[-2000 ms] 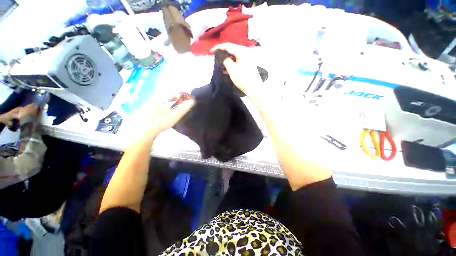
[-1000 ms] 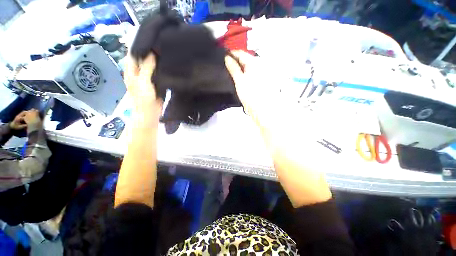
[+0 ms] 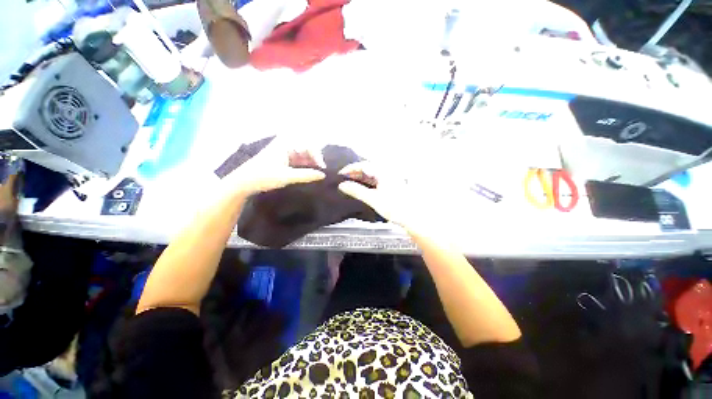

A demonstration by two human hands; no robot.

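The black garment piece (image 3: 300,206) lies on the white machine table in front of me, close to the front edge. My left hand (image 3: 285,173) is on its upper left part, overexposed by glare, with fingers bent onto the cloth. My right hand (image 3: 375,193) is on its upper right part, fingers also bent onto the cloth. A dark flap of cloth sticks out beyond my left hand. Both hands hold the cloth. The fingertips are partly lost in glare.
The sewing machine (image 3: 515,93) stands to the right, its needle area (image 3: 449,117) right of the cloth. Snips (image 3: 486,192), scissors (image 3: 552,189) and a flat black rectangle (image 3: 622,201) lie at right. Red cloth (image 3: 308,39) lies behind. A neighbouring machine (image 3: 74,117) and a person's arm (image 3: 12,257) are at left.
The black cloth was lifted and turned in both hands; now it lies lower and flatter near the front edge. Both hands have come down and closer together. The view has shifted.
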